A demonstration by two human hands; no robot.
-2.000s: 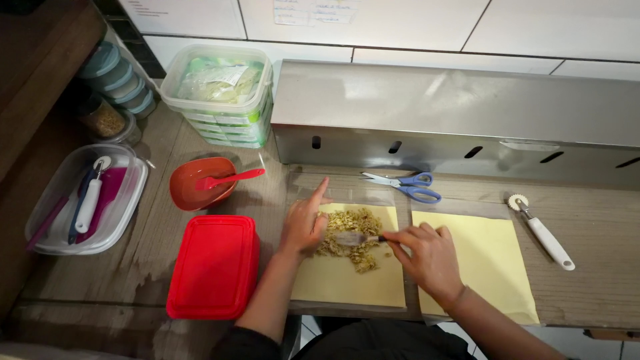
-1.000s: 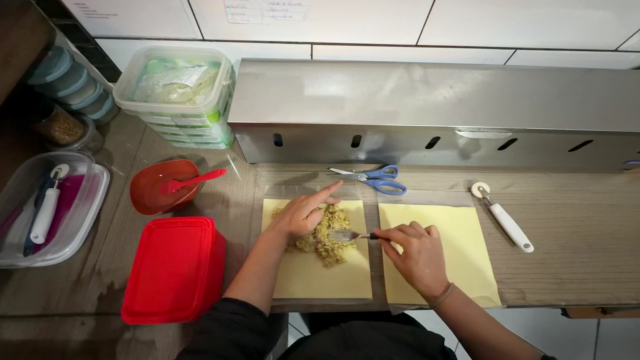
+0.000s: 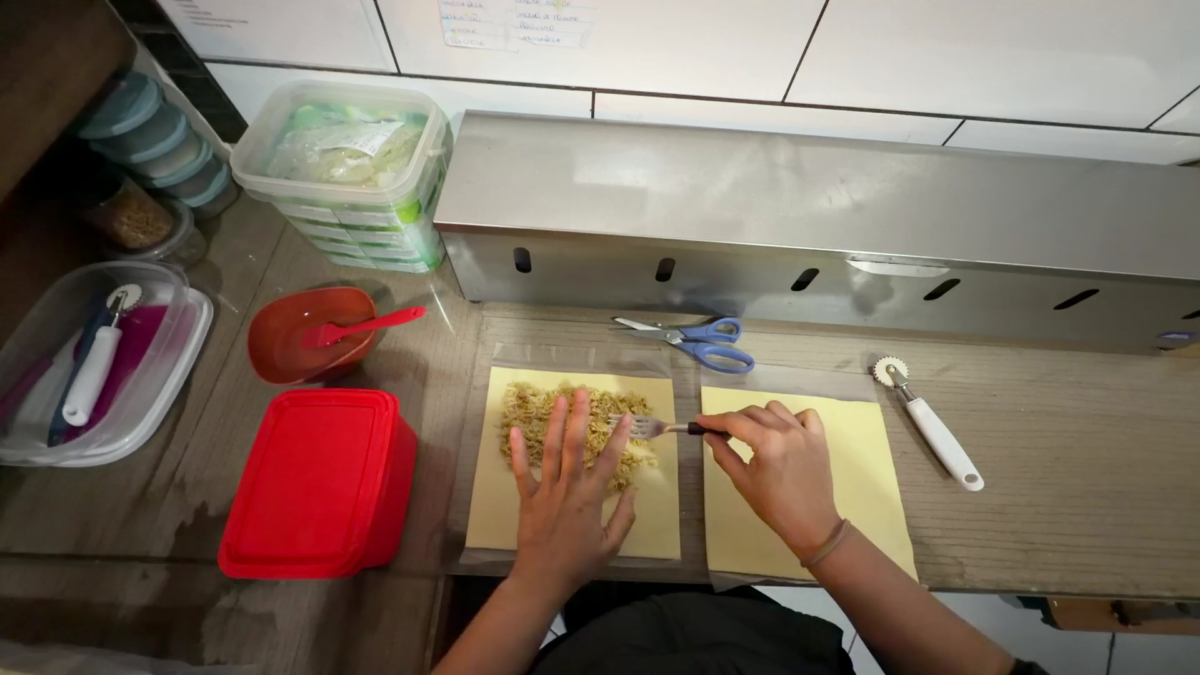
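Note:
A crumbly, yellowish-brown filling (image 3: pixel 530 412) lies over the upper part of the left dough sheet (image 3: pixel 487 525). My left hand (image 3: pixel 567 506) is spread over that filling, fingers apart and touching it. Between the thumb and fingers of my right hand (image 3: pixel 778 459) is the dark handle of a fork (image 3: pixel 649 427); its tines rest at the filling's right side, near my left fingertips. The right dough sheet (image 3: pixel 844 487) is bare and partly covered by my right hand. Both sheets lie on clear plastic.
Blue-handled scissors (image 3: pixel 717 345) lie behind the sheets, before a long metal housing (image 3: pixel 806 206). A pastry wheel (image 3: pixel 937 436) is at right. At left are a red lidded box (image 3: pixel 309 478), an orange bowl (image 3: pixel 281 337) with a red brush (image 3: pixel 366 325), and stacked plastic tubs (image 3: pixel 352 197).
My left hand has opened out flat over the filling, its fingers now spread. The filling covers a wider area of the left sheet. The fork has stayed in my right hand.

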